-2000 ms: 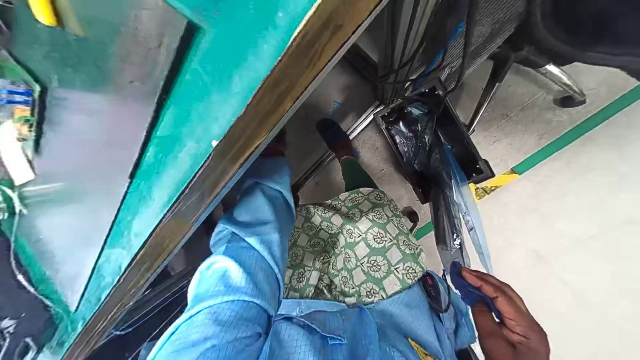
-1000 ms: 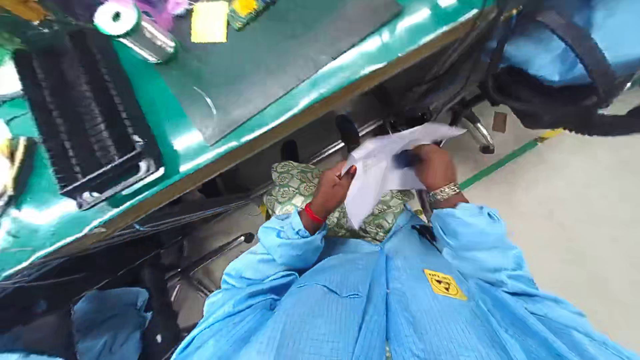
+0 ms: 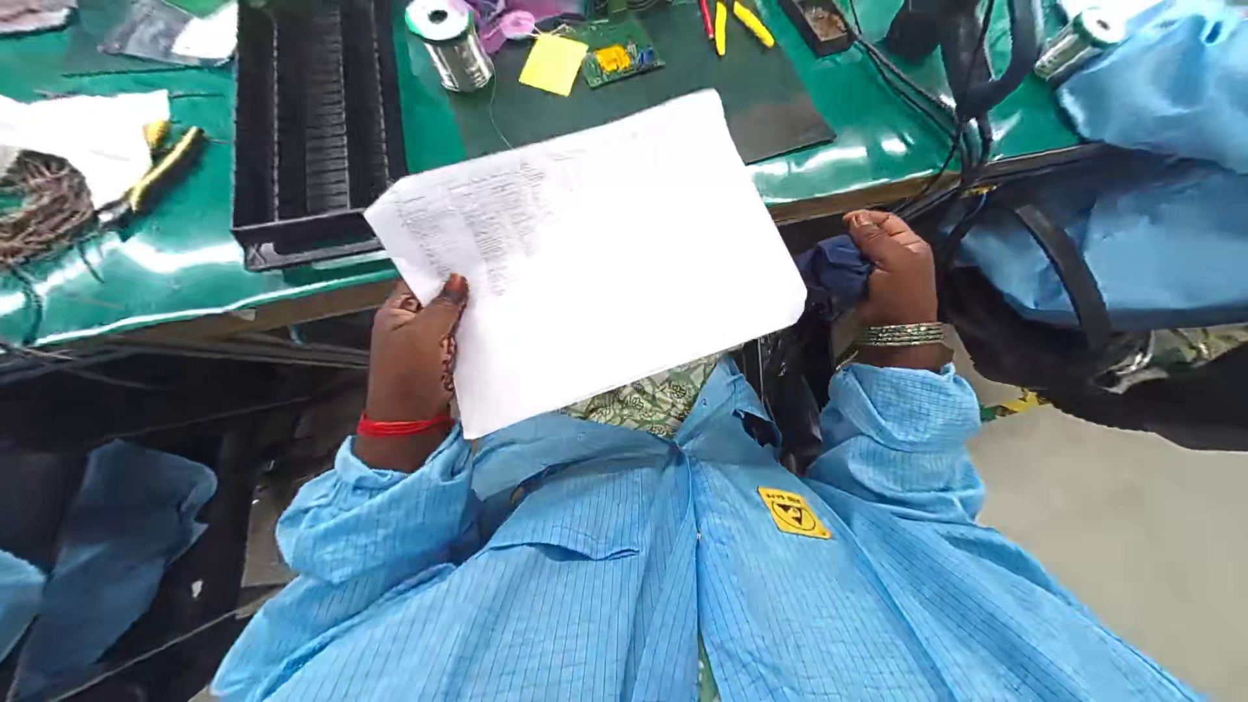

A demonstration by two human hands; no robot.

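My left hand (image 3: pixel 414 356) pinches the lower left edge of a white sheet of paper (image 3: pixel 624 263), thumb on top. The sheet bears print at its left side and is spread above my lap, over the bench's front edge. At the sheet's right side my right hand (image 3: pixel 892 268) is closed on a dark blue cloth (image 3: pixel 836 270), bunched up. Black plastic (image 3: pixel 795 385) hangs below that cloth.
On the green bench (image 3: pixel 210 234) lie a black slotted rack (image 3: pixel 322 127), a solder wire spool (image 3: pixel 450 44), a yellow note (image 3: pixel 553 64), a small circuit board (image 3: pixel 622 60) and yellow-handled pliers (image 3: pixel 746 24). A person in blue (image 3: pixel 1160 234) is at the right.
The paper, lower and crumpled one second ago, is now spread out. Two seconds ago my right hand held the dark blue cloth near a black bin. The view has swung to the bench.
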